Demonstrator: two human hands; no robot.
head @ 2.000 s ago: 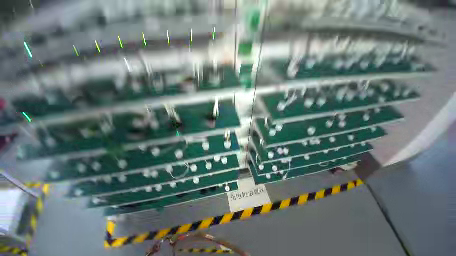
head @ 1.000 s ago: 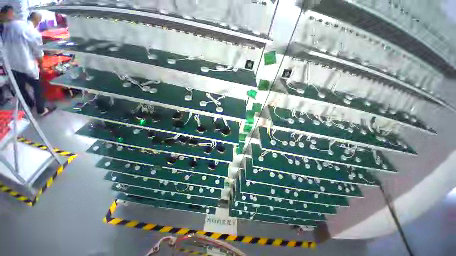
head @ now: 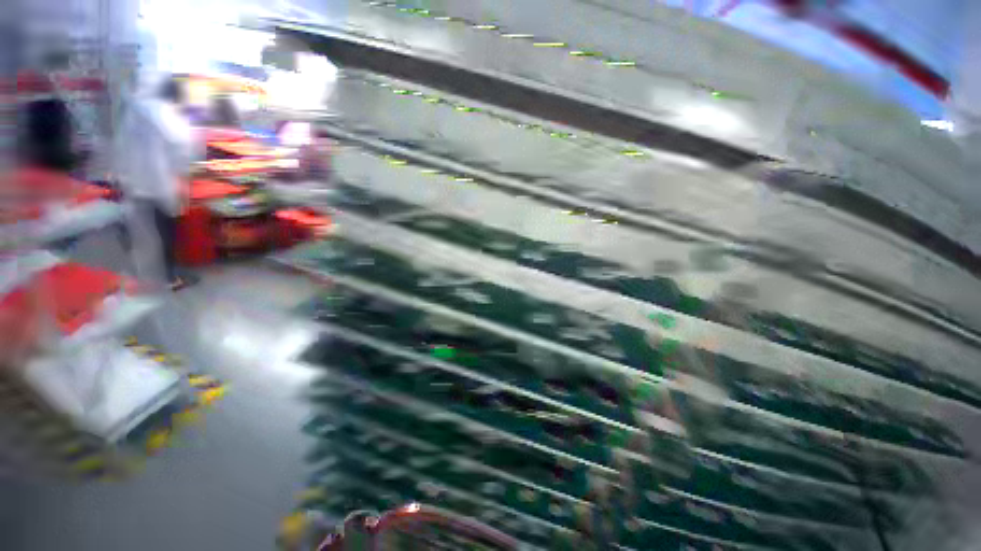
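The tall charging rack (head: 484, 377) fills the middle and right of the head view, tilted and blurred by motion. Its green shelves have pale front edges. Small pale spots and several dark pieces lie on the shelves, too blurred to name. A small green light (head: 443, 352) shows on one shelf. Neither of my hands is in the picture. A thin reddish curved thing (head: 414, 514) shows at the bottom edge; I cannot tell what it is.
A person in a pale smock (head: 154, 161) stands at the back left by red trays (head: 215, 194). A red tray (head: 70, 296) sits on a pale stand at left. Yellow-black floor tape (head: 199, 398) runs around it on grey floor (head: 253, 431).
The view has swung left and tilted. The rack has shifted right and lower in the picture, and more of the left-hand trays and the person shows. The picture is blurrier than one second ago.
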